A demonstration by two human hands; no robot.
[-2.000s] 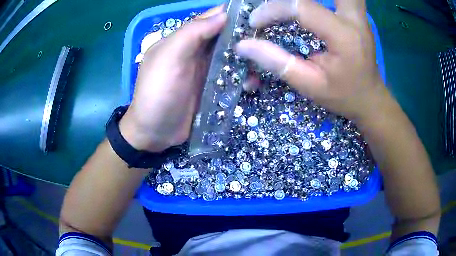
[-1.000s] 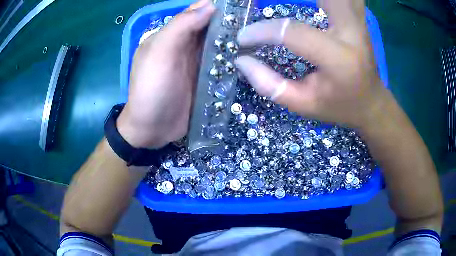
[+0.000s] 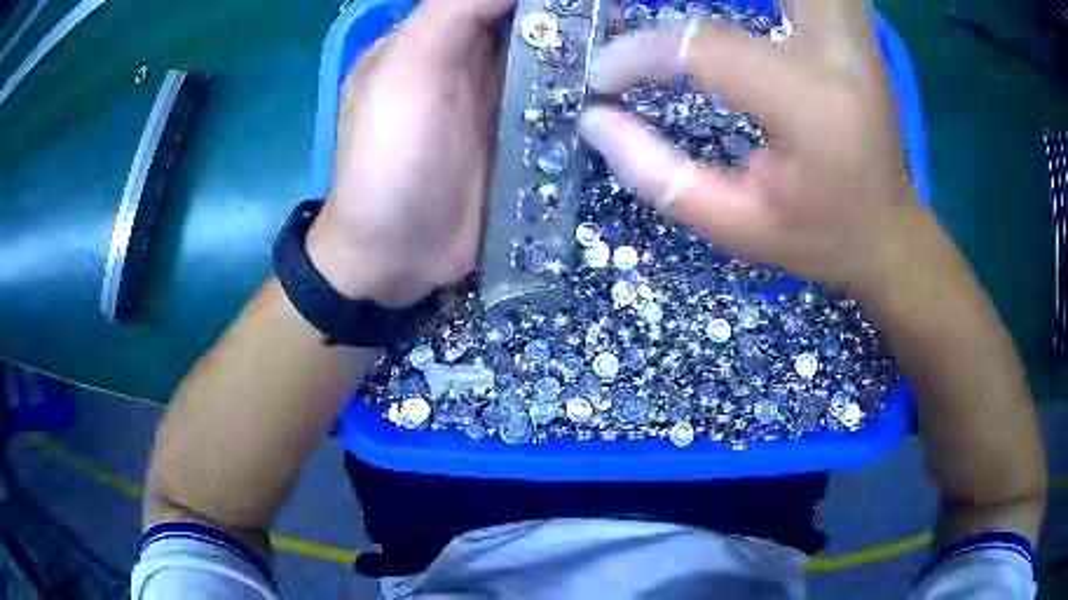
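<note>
A grey metal strip [image 3: 507, 223] is held tilted over the tray, with its top end cut off by the picture's edge. Shiny round fittings [image 3: 542, 203] lie in a row along it, with a few more near its upper part. My left hand [image 3: 410, 164] grips the strip along its left side. My right hand [image 3: 761, 141] is at the strip's right edge, thumb and index fingertips close together and slightly blurred, with pale bands on the fingers. Whether a fitting is between the fingertips cannot be seen. The blue tray [image 3: 632, 459] below is full of loose fittings.
A curved silver strip [image 3: 143, 193] lies on the green bench [image 3: 246, 152] at left. Stacked strips [image 3: 1059, 234] show at the right edge. A small white label [image 3: 459, 379] lies among the fittings. A small ring [image 3: 142, 74] is at upper left.
The whole view has shifted slightly, so the bench items and tray appear higher and further right. Fewer loose fittings show on the strip's upper part. My left hand still holds the strip.
</note>
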